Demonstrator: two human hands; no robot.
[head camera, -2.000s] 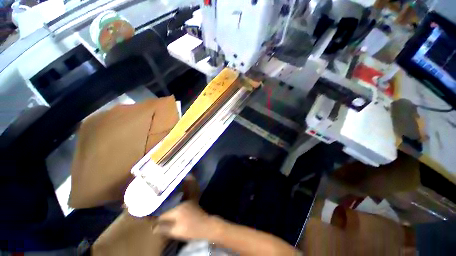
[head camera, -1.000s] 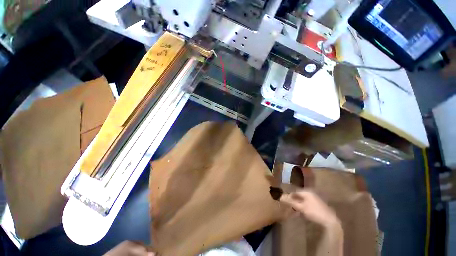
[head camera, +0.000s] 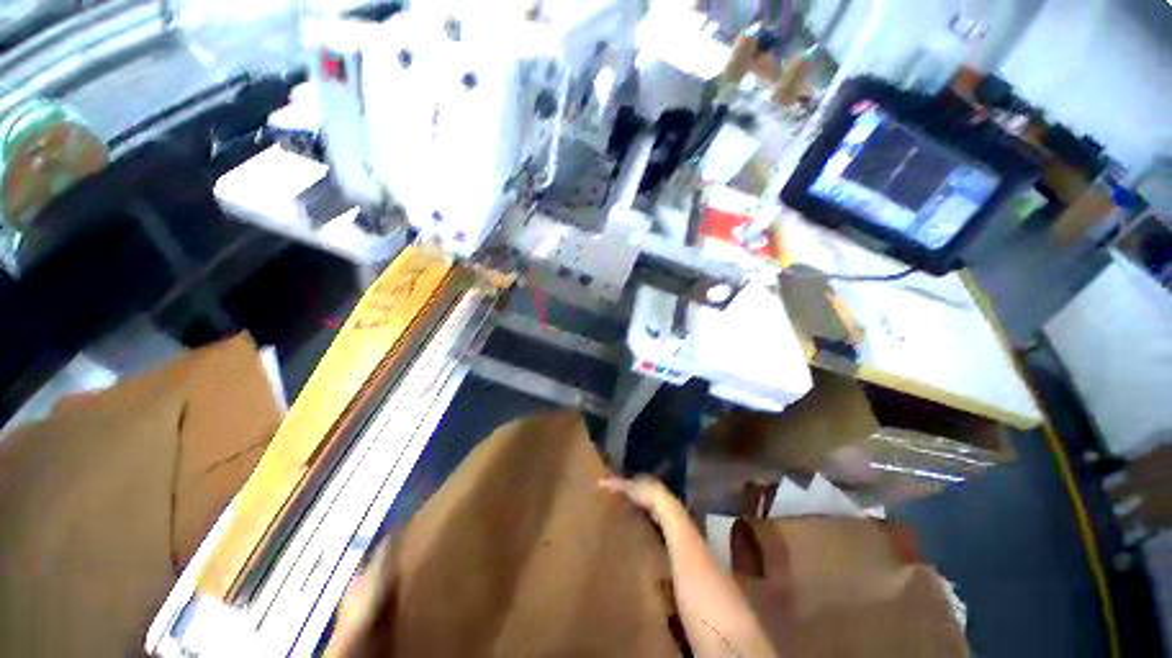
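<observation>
A brown fabric panel (head camera: 514, 553) hangs low in front of me, to the right of the long narrow bed. My right hand (head camera: 662, 514) holds its right edge, fingers near the upper right corner. My left hand (head camera: 360, 604) is blurred at the panel's left edge beside the bed; its grip is not clear. The yellow guide strip (head camera: 328, 399) lies along the narrow bed (head camera: 386, 469), handwriting at its machine end. The white sewing head (head camera: 443, 142) stands at the strip's far end.
Brown panels (head camera: 90, 501) lie left of the bed. More brown pieces (head camera: 835, 585) are at the lower right. A control screen (head camera: 900, 180) stands on a white table (head camera: 925, 347) at the right. A white machine part (head camera: 745, 341) sits right of the head.
The view has tilted up. A panel has come up in front of me since the first frame. My right hand has moved from its lower right side up along the right edge.
</observation>
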